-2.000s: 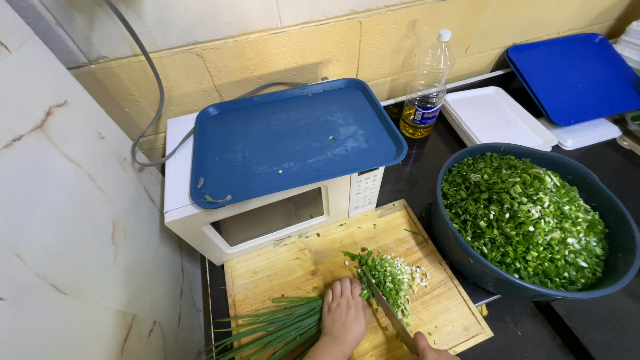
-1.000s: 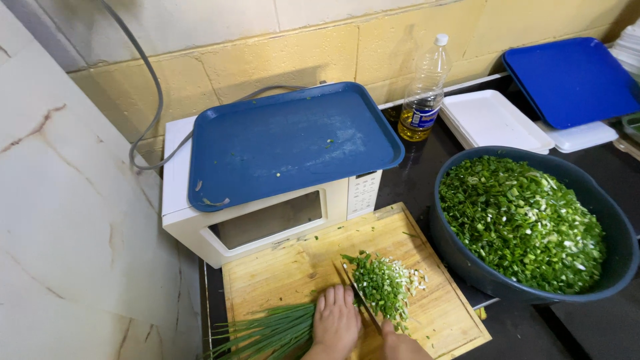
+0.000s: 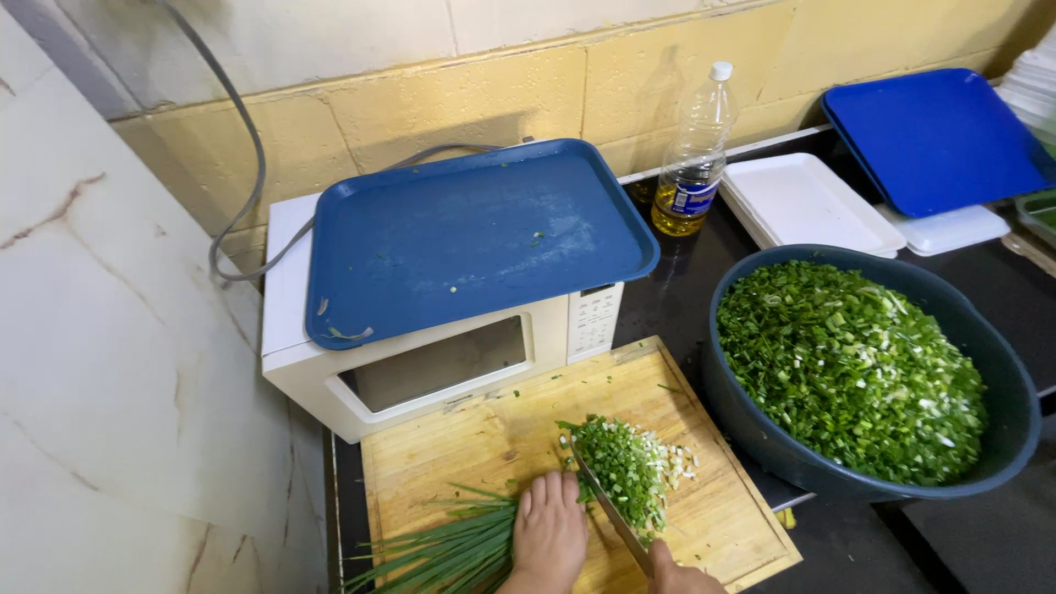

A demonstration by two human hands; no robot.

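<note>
On a wooden cutting board (image 3: 462, 437) lies a bunch of green onions (image 3: 462, 540), with my left hand (image 3: 551, 524) closed over its cut end. My right hand (image 3: 681, 573), at the bottom edge of the view, grips a kitchen knife (image 3: 610, 511). The blade slants between my left fingers and a pile of chopped green onion (image 3: 623, 470), green on the left and white on the right. A large dark blue tub (image 3: 1019, 412) heaped with chopped greens (image 3: 850, 371) stands to the right of the board.
Behind the board stands a white microwave (image 3: 544, 338) with a blue tray (image 3: 487, 231) on top. A plastic bottle of yellow oil (image 3: 689, 165), white foam trays (image 3: 813, 198) and a bright blue tray (image 3: 936, 140) are at the back right. A marble-patterned wall (image 3: 124, 346) borders the left.
My right hand and the knife have shifted a little along the cut end of the bunch. My left hand remains on the green onions.
</note>
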